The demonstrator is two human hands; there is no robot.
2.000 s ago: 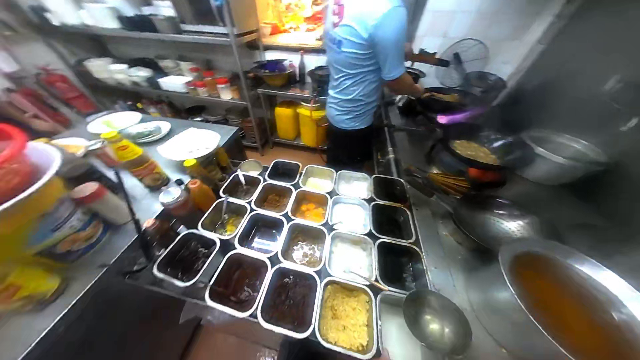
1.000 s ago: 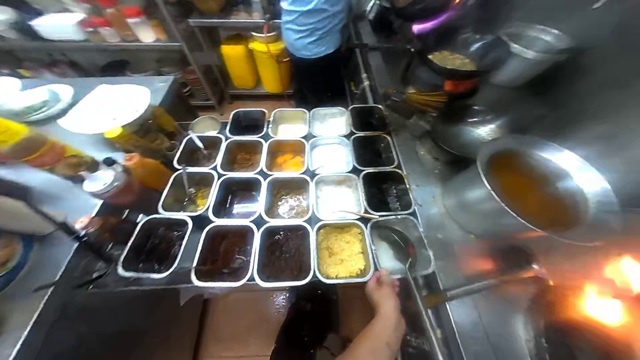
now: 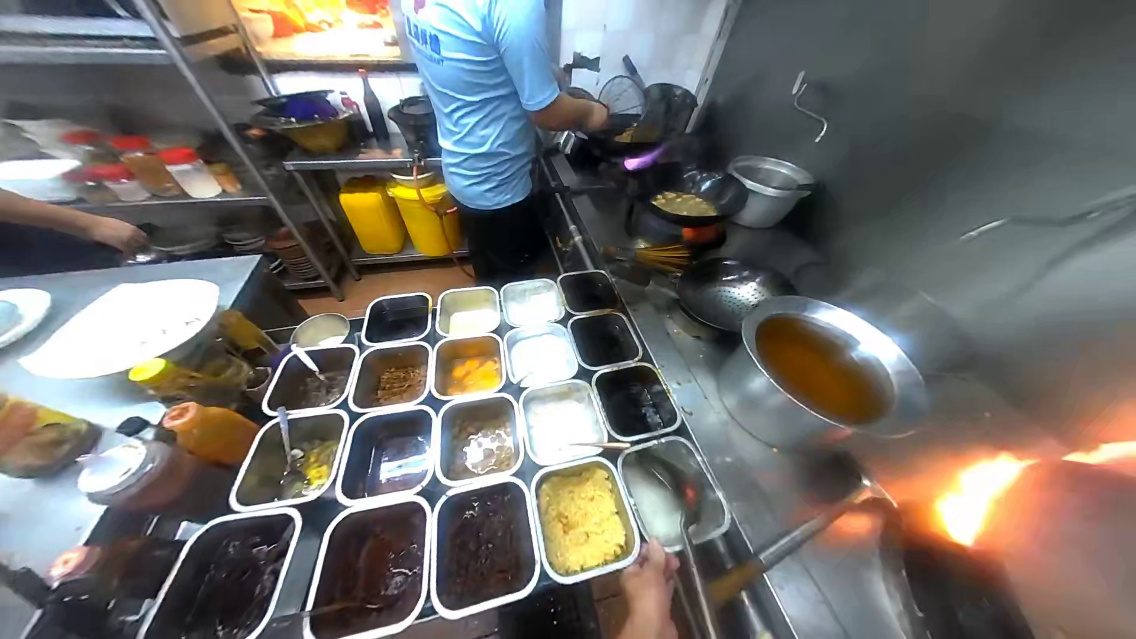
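My left hand [image 3: 650, 577] is at the lower right of centre, its fingertips close to the near rims of two metal trays. One tray [image 3: 583, 517] holds a yellow minced food, like chopped garlic; the other [image 3: 661, 497] holds a whitish substance. A metal ladle [image 3: 690, 515] rests its bowl in the whitish tray, and its long handle runs down out of the frame, right of my hand. Whether my fingers grip a rim is unclear. My right hand is not in view. Around lie more trays, one with egg yolks [image 3: 475, 374] and one with a dark sauce [image 3: 371, 564].
A pot of orange-brown liquid [image 3: 821, 368] stands right, above a flaming burner [image 3: 976, 497]. A wooden-ended handle [image 3: 790, 541] reaches left from the burner. A person in a blue shirt [image 3: 484, 98] works at woks behind. Another person's hand [image 3: 120, 235] is at left. Bottles [image 3: 209, 433] stand left.
The ladle's bowl was outside the tray's near edge two seconds ago and is now in the whitish tray. My left hand has come into view beside it. The view has shifted.
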